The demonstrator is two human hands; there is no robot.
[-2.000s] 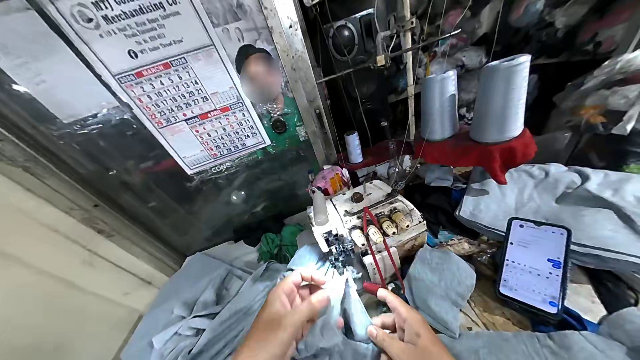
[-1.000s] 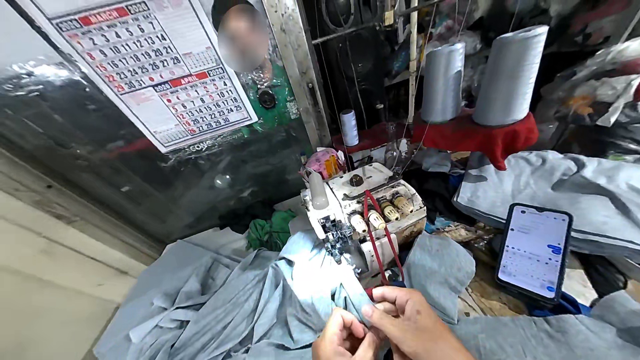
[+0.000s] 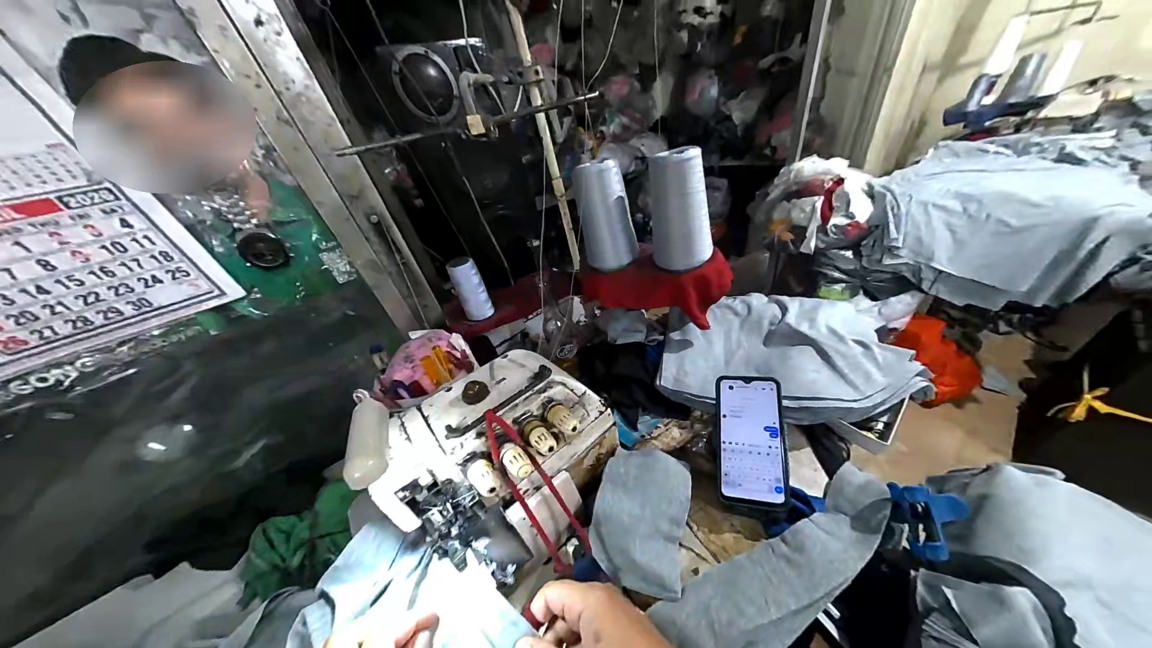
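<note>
An overlock sewing machine (image 3: 504,432) with several tension dials stands at centre, a red cord looped over its front. Light grey-blue fabric (image 3: 441,598) lies at its needle area, brightly lit. My right hand (image 3: 594,616), at the bottom edge, pinches the fabric's right side, with a small red item by the fingers, partly hidden. The fingers of my left hand (image 3: 396,633) rest at the fabric further left; most of that hand is cut off by the frame, so its grip is unclear. Cut grey fabric pieces (image 3: 641,522) lie right of the machine.
A phone (image 3: 752,441) lies right of the machine, before a stack of grey fabric (image 3: 792,351). Thread cones (image 3: 681,209) stand on red cloth behind. A blue clamp (image 3: 927,520) sits at right. Green cloth (image 3: 297,544) and a glass panel with a calendar (image 3: 90,243) are at left.
The view has swung to the right. Both hands were lower on the fabric, close together, a second ago; now they are apart, with the left one largely out of frame.
</note>
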